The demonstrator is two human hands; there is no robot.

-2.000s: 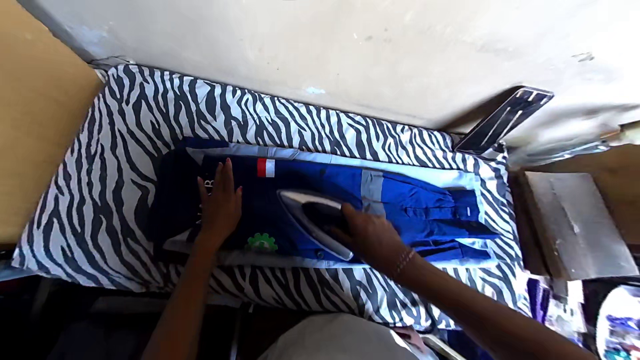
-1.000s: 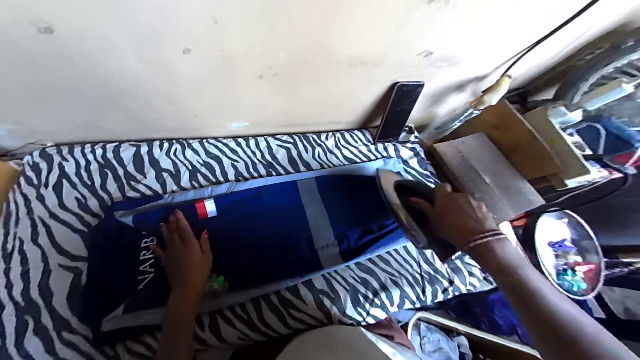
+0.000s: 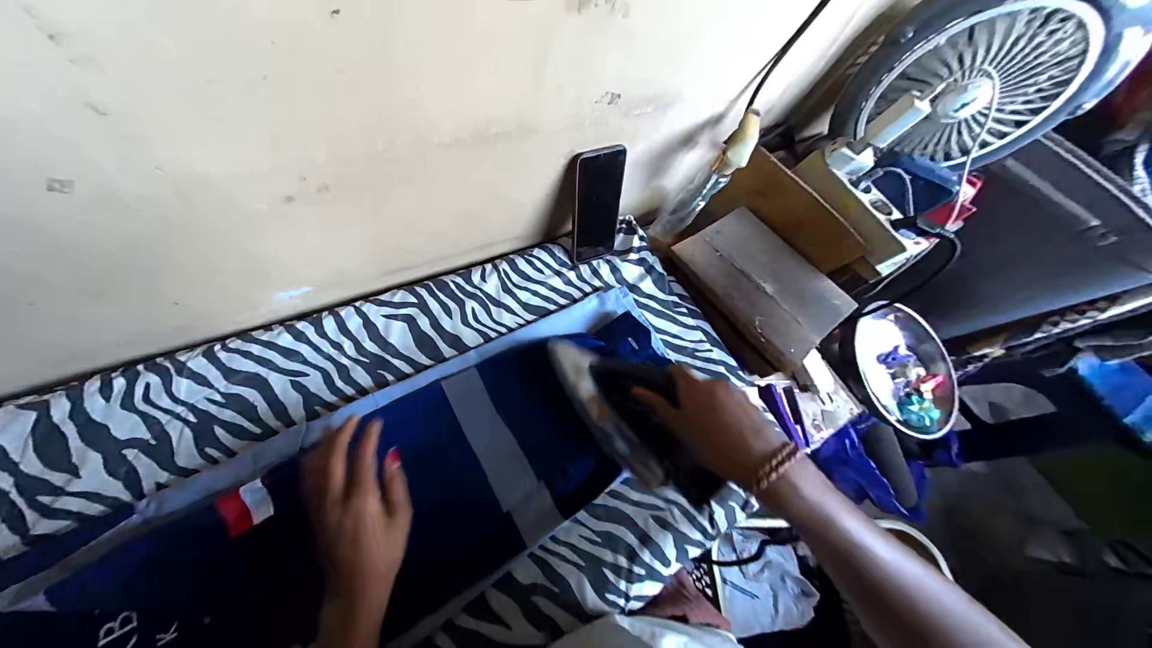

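A dark blue garment (image 3: 450, 486) with a grey band, a red and white patch and white lettering lies flat on a zebra-striped cloth (image 3: 396, 328). My right hand (image 3: 720, 423) is closed around the handle of an electric iron (image 3: 621, 414), which is blurred and lies over the garment's far right part, near the cloth's edge. My left hand (image 3: 360, 504) rests on the garment beside the red and white patch (image 3: 244, 508), palm down with its fingers apart, holding nothing. Part of the garment is cut off at the lower left.
A smartphone (image 3: 598, 202) leans against the wall behind the cloth. To the right are a wooden box (image 3: 765, 283), a round container of small colourful items (image 3: 904, 369), a power strip (image 3: 886, 216) with cords and a spoked wheel (image 3: 981, 81). Cloth items hang below the near edge.
The view has swung right over these two seconds. The iron in my right hand has moved from mid-garment to its right end. My left hand has moved from the lettering to beside the patch.
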